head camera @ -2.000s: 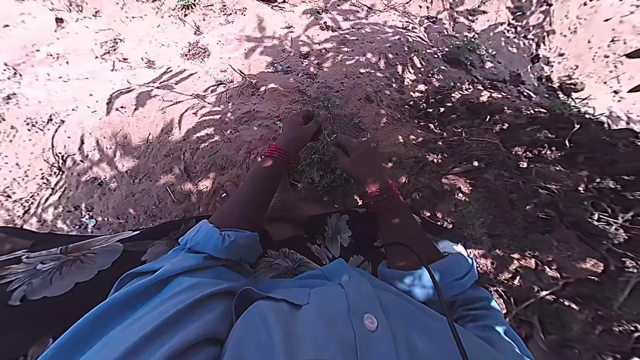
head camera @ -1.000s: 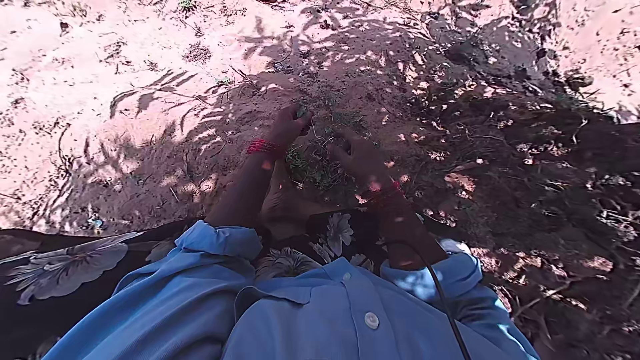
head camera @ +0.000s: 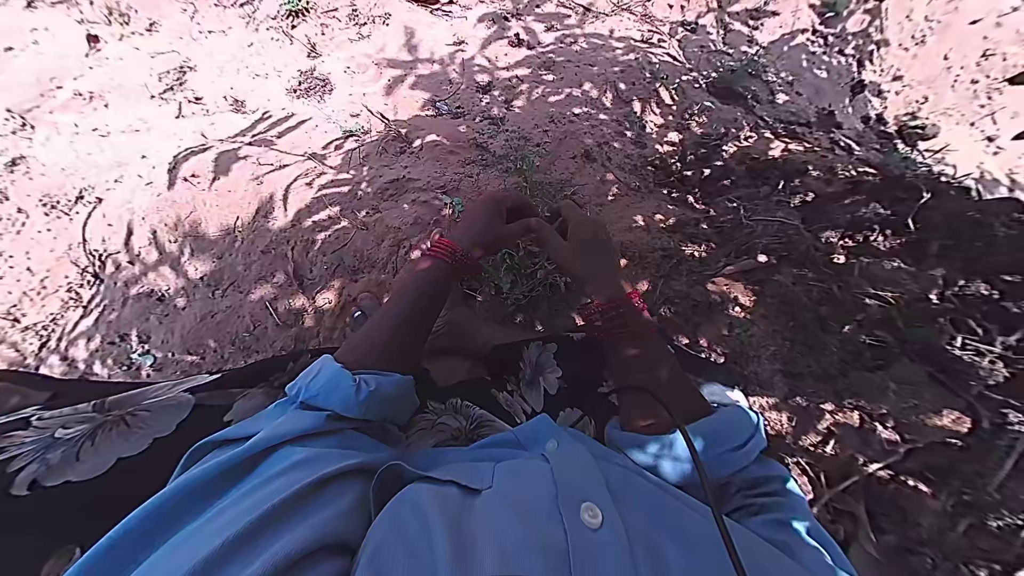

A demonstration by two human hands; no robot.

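Observation:
My left hand point(head camera: 494, 226), with red bangles point(head camera: 450, 252) at the wrist, reaches low over the shaded soil. Close on its right is my right hand point(head camera: 582, 244), also with red bangles point(head camera: 614, 308). The bent fingers of both hands meet or nearly meet; whether something thin is between them is too dark to tell. Beneath and between the hands lies a small clump of green weeds point(head camera: 520, 276). A small green leafy sprig point(head camera: 454, 207) shows just beyond my left wrist.
Reddish bare soil point(head camera: 240, 232) with twigs and leaf shadows spreads ahead and to the left. Dry stalks and plant litter point(head camera: 832, 264) cover the dark ground at right. A bare foot point(head camera: 458, 344) is under my left forearm. A black cable point(head camera: 704, 488) crosses my right sleeve.
One second ago my hands were apart, with a bit of green at my left fingertips. Now the fingers of both hands have come together above the weeds.

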